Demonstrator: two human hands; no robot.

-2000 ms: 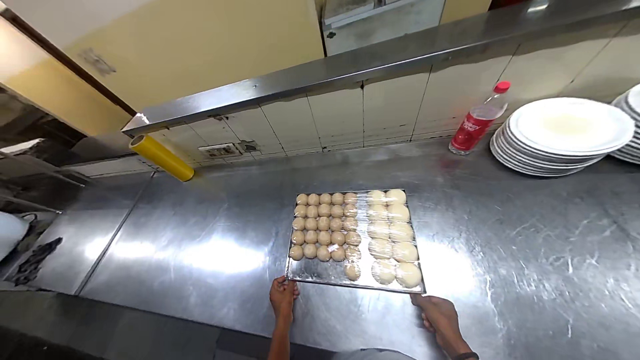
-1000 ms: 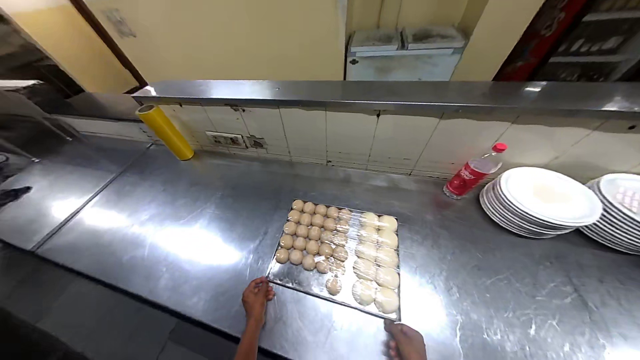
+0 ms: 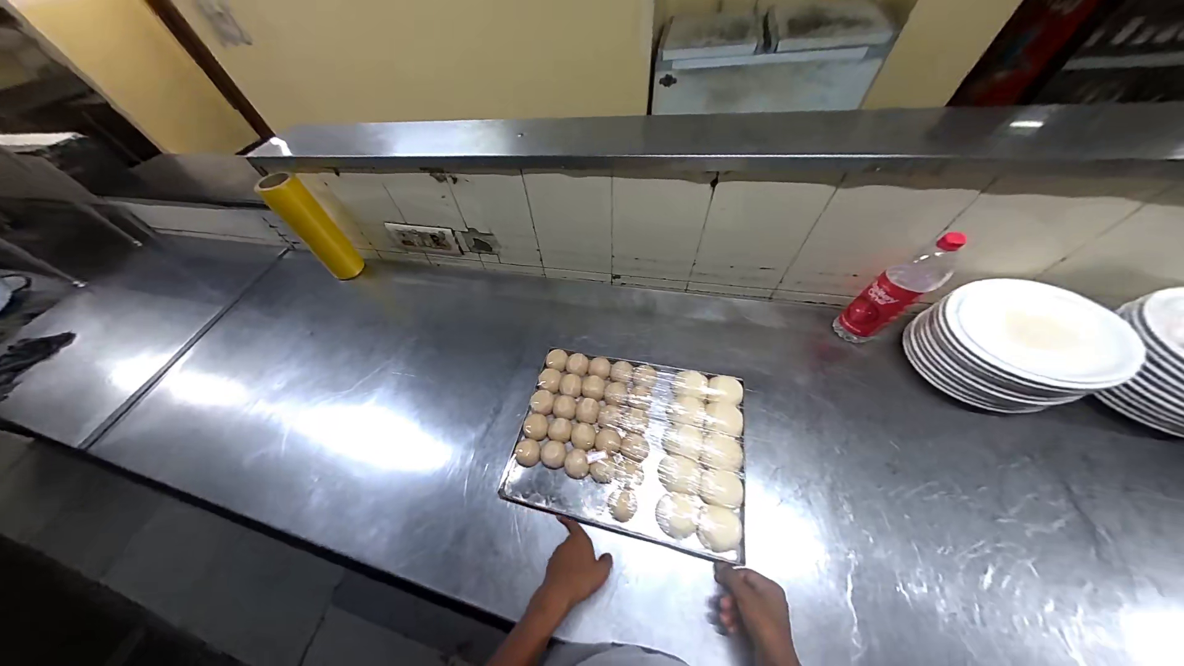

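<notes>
A metal tray [image 3: 564,495] of dough balls lies on the steel counter, partly under clear plastic film. Smaller tan dough balls [image 3: 588,409] fill its left side, and larger pale dough balls [image 3: 721,452] stand in two columns at the right. My left hand [image 3: 575,566] is at the tray's front edge, its index finger touching the rim and the thumb apart. At the front right corner, my right hand [image 3: 757,606] has its fingers curled, with the fingertips at the corner; whether they grip it is unclear.
Behind the tray, a steel ledge [image 3: 592,139] runs above a tiled wall. A yellow roll [image 3: 311,228] stands at the back left. To the right are a red-capped plastic bottle [image 3: 895,291], a stack of white plates [image 3: 1027,342] and a second plate stack [image 3: 1164,356].
My left hand has shifted right along the tray's front edge, away from the front left corner. The right hand remains at the front right corner. The view has shifted.
</notes>
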